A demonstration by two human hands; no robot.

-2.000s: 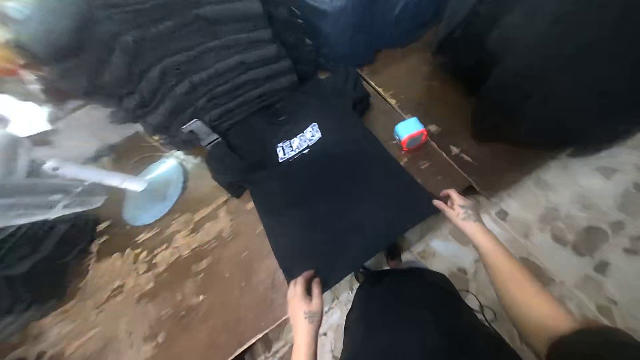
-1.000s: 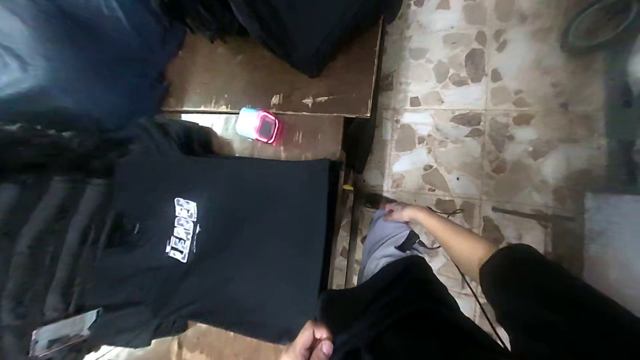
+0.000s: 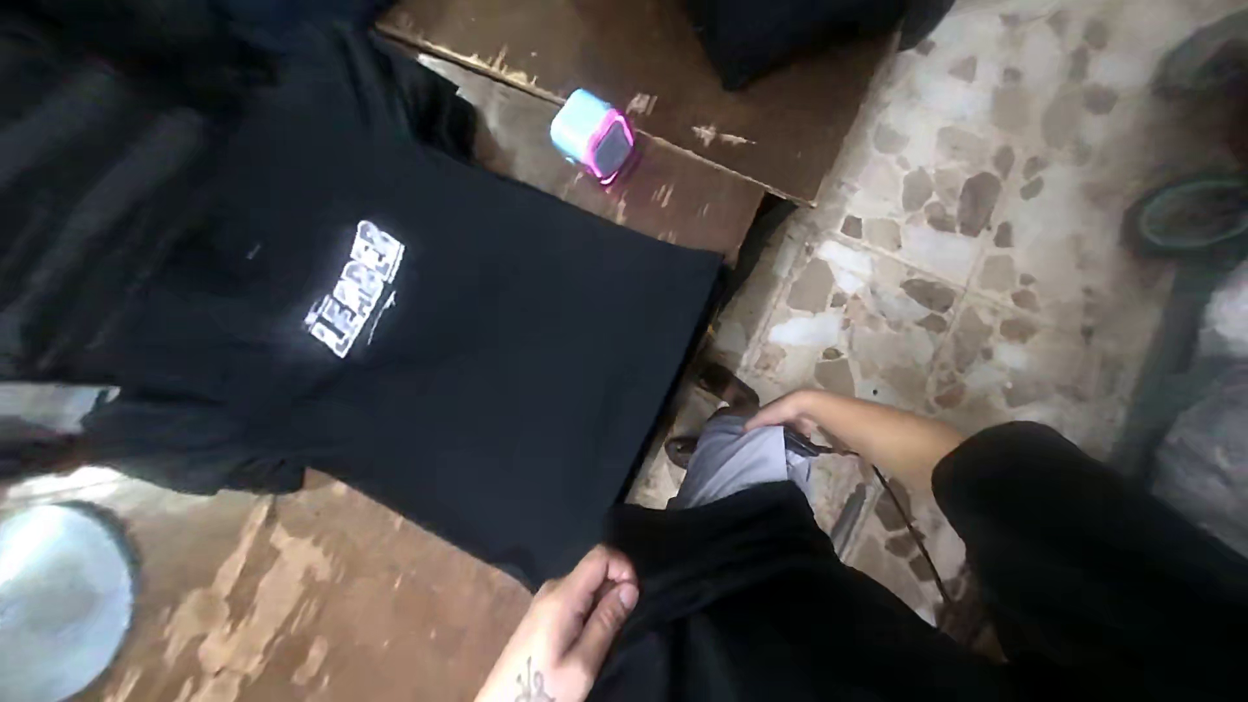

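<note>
A black T-shirt with white printed lettering on its chest lies spread on a worn wooden table. My left hand is beside the shirt's lower hem, its fingers curled against black cloth; whether they pinch it cannot be told. Off the table's edge, my right hand rests against grey cloth at my body, its fingertips partly hidden. Close to it is a dark object with a cable, not clear enough to name.
A small light-blue device with a glowing pink rim stands beyond the shirt. Dark garments are piled at the left. A round, pale disc-like object lies at lower left. Stone-patterned floor shows on the right.
Two seconds ago both hands were at the shirt's hem corners. My right hand has since left the hem for the grey cloth. The view has turned strongly.
</note>
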